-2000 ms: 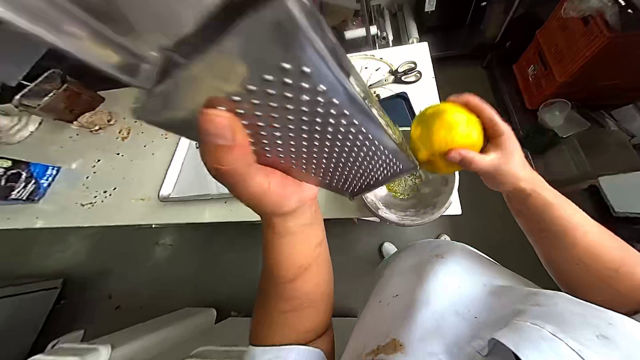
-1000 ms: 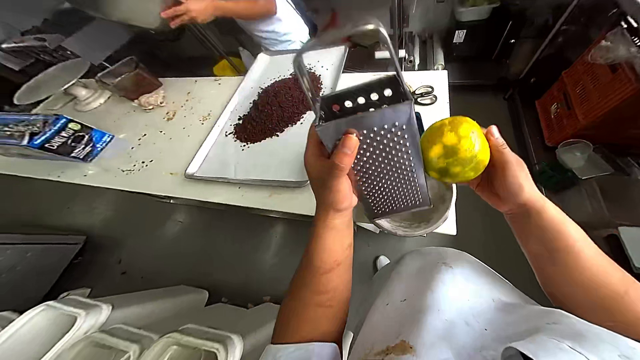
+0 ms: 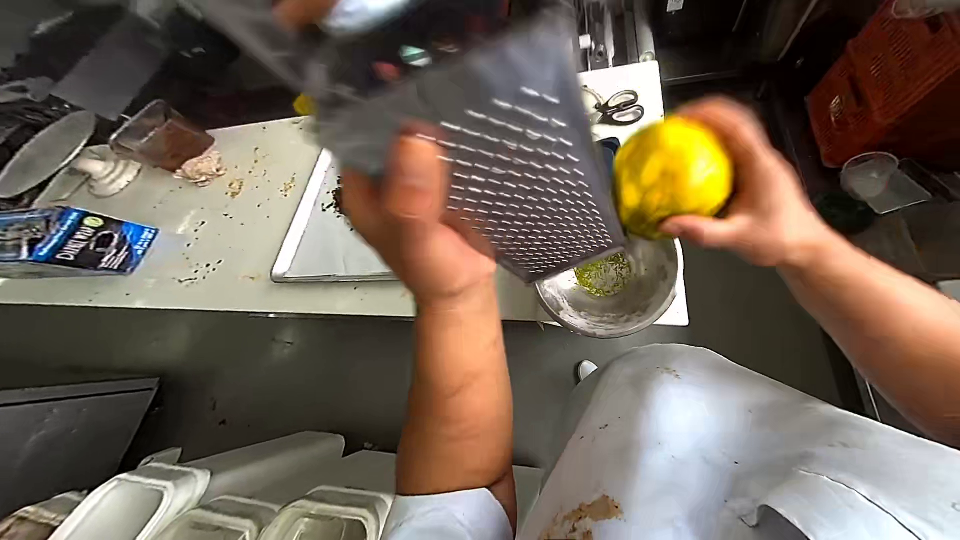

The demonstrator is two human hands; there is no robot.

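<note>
A metal box grater is tilted in the middle of the view, blurred at its upper end. My left hand grips it from the left side, thumb across its face. On the right, my right hand is closed around a yellow citrus fruit, close beside the grater's right edge. Beneath the grater's lower end a metal bowl holds green-yellow zest. Part of the bowl is hidden behind the grater.
Left of the bowl lies a paper-lined tray. Scissors lie behind the bowl. Farther left are a printed box, a clear container and a cake stand. Red crates stand at right, white tubs at lower left.
Since one second ago, the grater has tilted and appears larger, covering the dark crumbs on the tray. The fruit remains in my right hand, showing a yellower side. The view has shifted.
</note>
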